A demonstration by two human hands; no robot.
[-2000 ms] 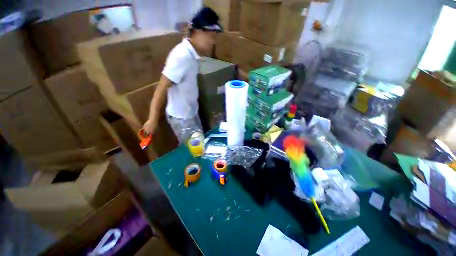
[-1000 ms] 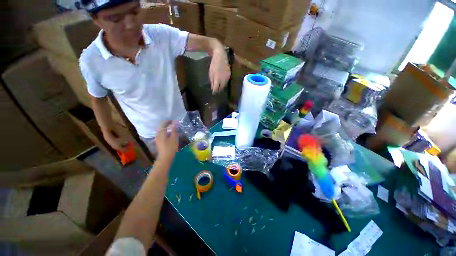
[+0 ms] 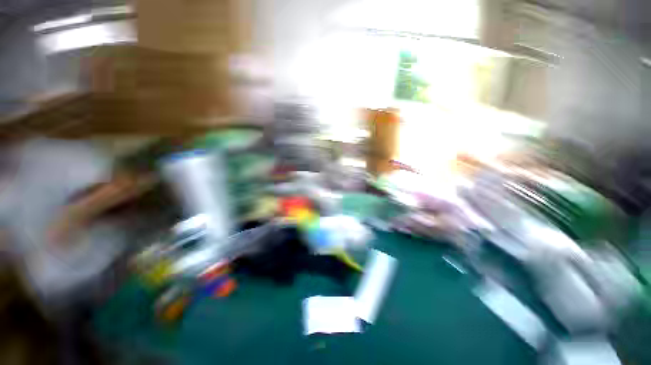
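Note:
The frame is strongly blurred. Neither of my hands can be made out. Nearest in front of me is the green-topped table (image 3: 250, 335). A white sheet (image 3: 332, 315) lies flat on it, with a narrower white sheet (image 3: 377, 284) slanting up beside its right side. Beyond them lies the rainbow feather duster (image 3: 296, 208), its yellow stick pointing toward the sheets. A black heap (image 3: 275, 253) lies left of the duster. Tape rolls (image 3: 214, 279) show as orange and blue smears at the left.
A tall white roll (image 3: 196, 187) stands at the back left. A person in a white shirt (image 3: 53, 207) is at the left edge, an arm reaching toward the table. Brown cartons (image 3: 171, 71) are stacked behind. Blurred white and pale items (image 3: 571, 285) lie along the right. A bright window is ahead.
My view has swung to the right, so the table's things sit further left. The forearm reaching in from the bottom one second ago no longer shows. The window is now in view.

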